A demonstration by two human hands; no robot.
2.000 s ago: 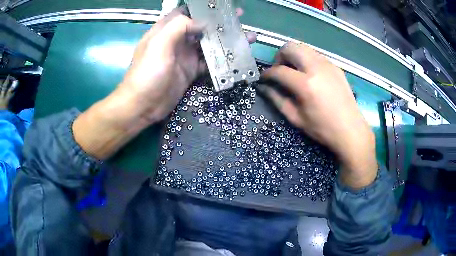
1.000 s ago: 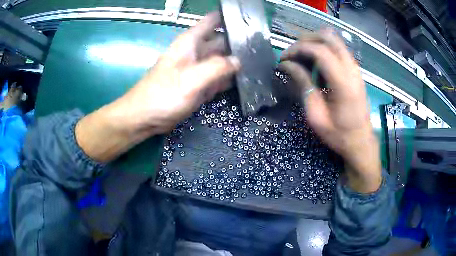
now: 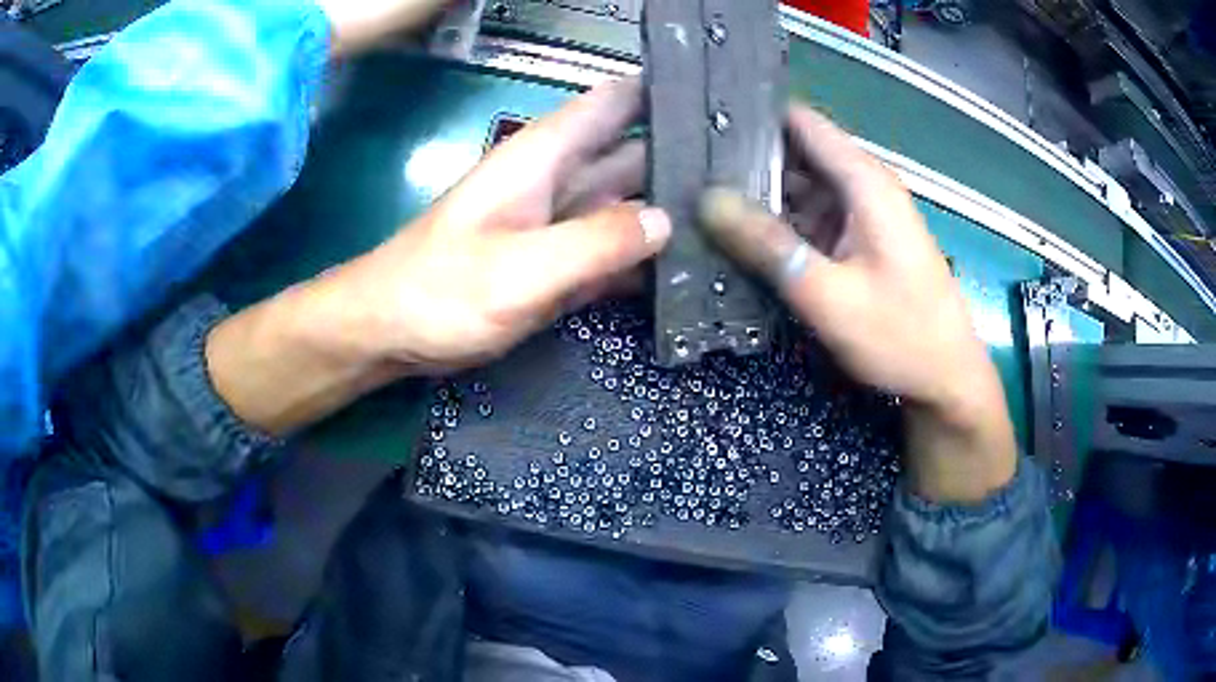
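A long dark grey housing block stands lengthwise above the back of the tray, its top end cut off by the frame's edge. Small shiny fasteners run along its face. My left hand grips its left side, thumb on the face. My right hand holds its right side, thumb on the face, with a pale band on one finger. Many loose nuts lie in the black tray below. The fingers behind the block are hidden.
A green bench lies around the tray. Beyond it runs a green conveyor with pale rails. A coworker's blue sleeve and bare forearm reach in at the upper left, by another metal block. A narrow plate lies at right.
The block has moved right and stands more upright. My right hand has come from beside it onto its right side. The coworker's blue sleeve and arm have come in at the upper left.
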